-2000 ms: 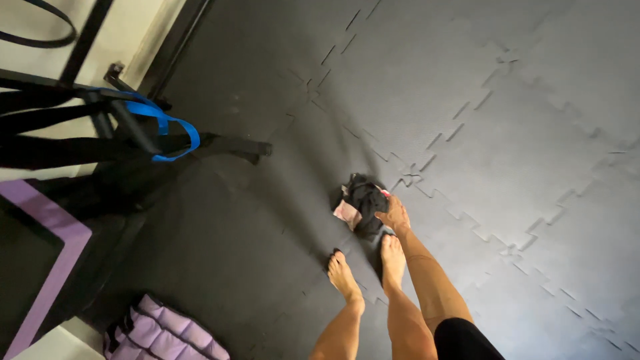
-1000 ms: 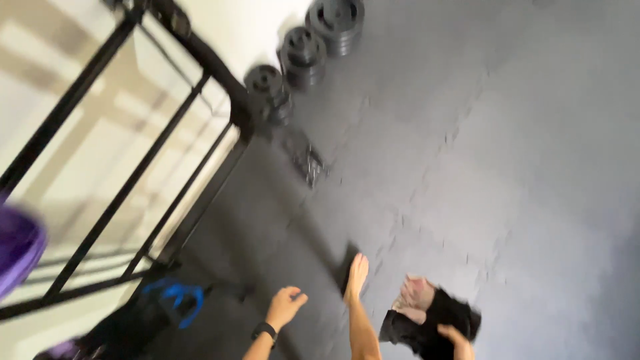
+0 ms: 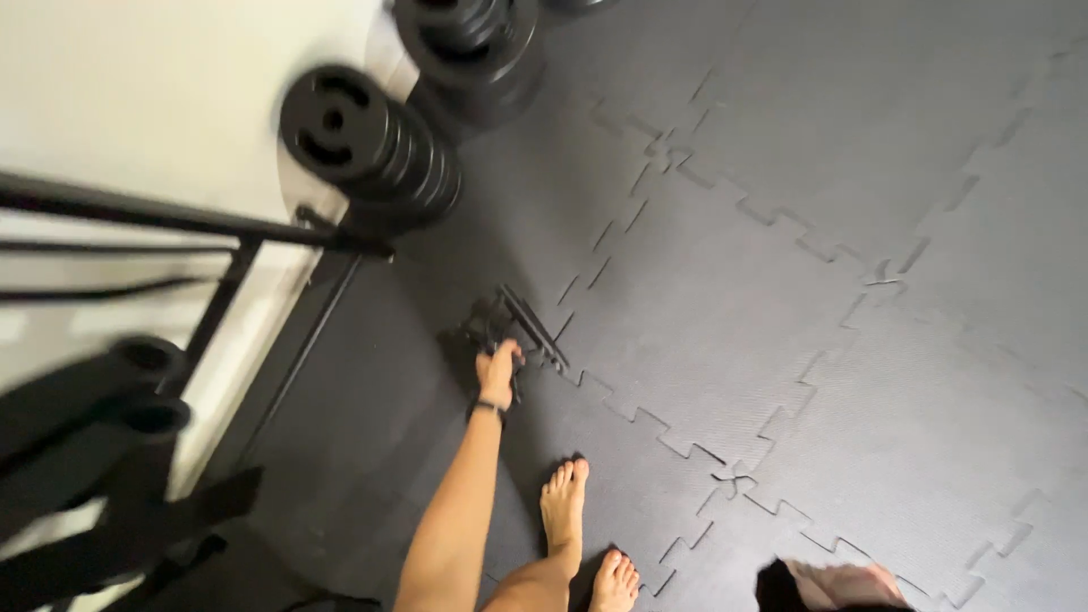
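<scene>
My left hand, with a dark band at the wrist, is closed on a black metal object with a long bar and smaller parts, low over the floor; its exact kind is unclear. At the bottom right edge shows a bundle of black and pale pink cloth. My right hand is outside the view, so its hold on the cloth does not show. Both bare feet stand on the floor, right of my left forearm.
Stacked black weight plates stand by the white wall at the upper left, with more plates beyond. A black metal rack with padded rollers lines the left side. Dark interlocking foam mats cover the floor.
My left hand, empty one second ago, has reached forward and taken hold of the black metal object on the floor. The cloth, on the floor at first, was lifted in my right hand. The view has shifted.
</scene>
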